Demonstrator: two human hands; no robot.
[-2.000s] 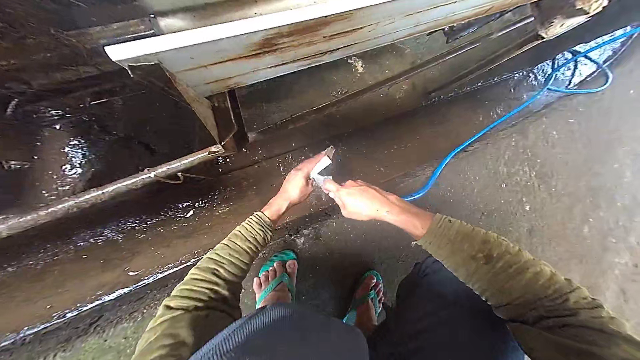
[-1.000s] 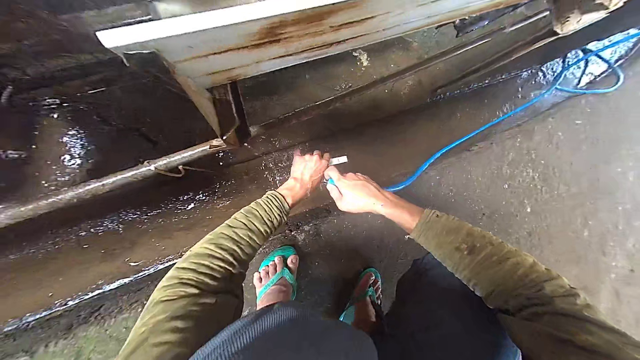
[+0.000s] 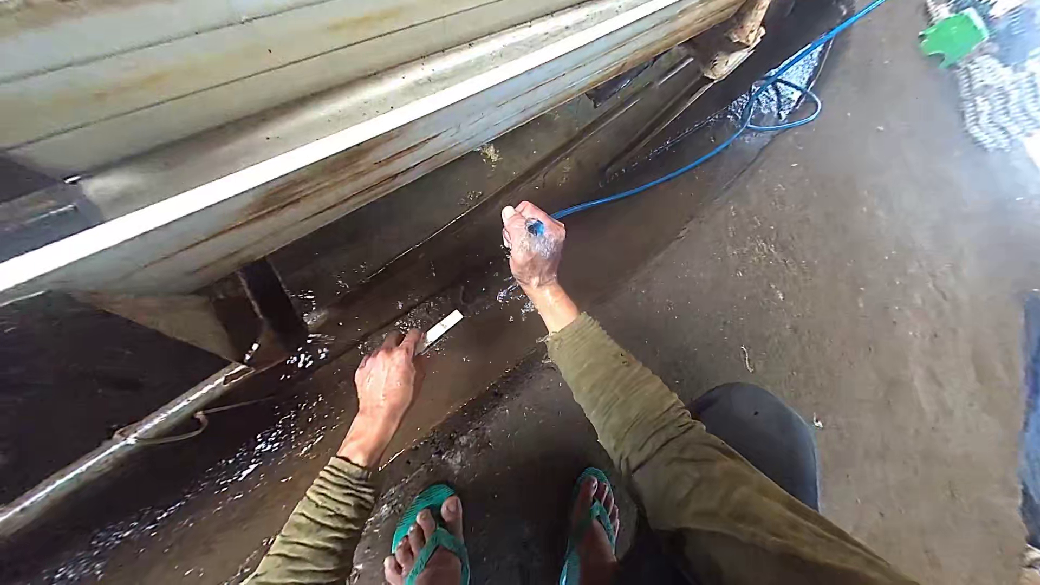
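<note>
My left hand (image 3: 387,378), wet, holds a small flat white strip (image 3: 443,329) that sticks out past its fingers to the upper right; what the strip is, I cannot tell. Higher and to the right, my right hand (image 3: 536,242) is closed on the end of a blue hose (image 3: 658,183). Water splashes around its wrist and drips below it. The hose runs from this fist up to the right. The two hands are apart, both above the wet, brown channel in the floor.
A rust-stained, light metal panel with a white edge (image 3: 325,154) spans the upper left. Below it lies a metal pipe (image 3: 154,431). The hose loops on the concrete floor (image 3: 853,284) at upper right, near a green object (image 3: 953,37). My feet wear green flip-flops (image 3: 431,528).
My hands were close together at the white strip; now they are apart, the right one farther up with the hose, the left one with the strip. The view has shifted.
</note>
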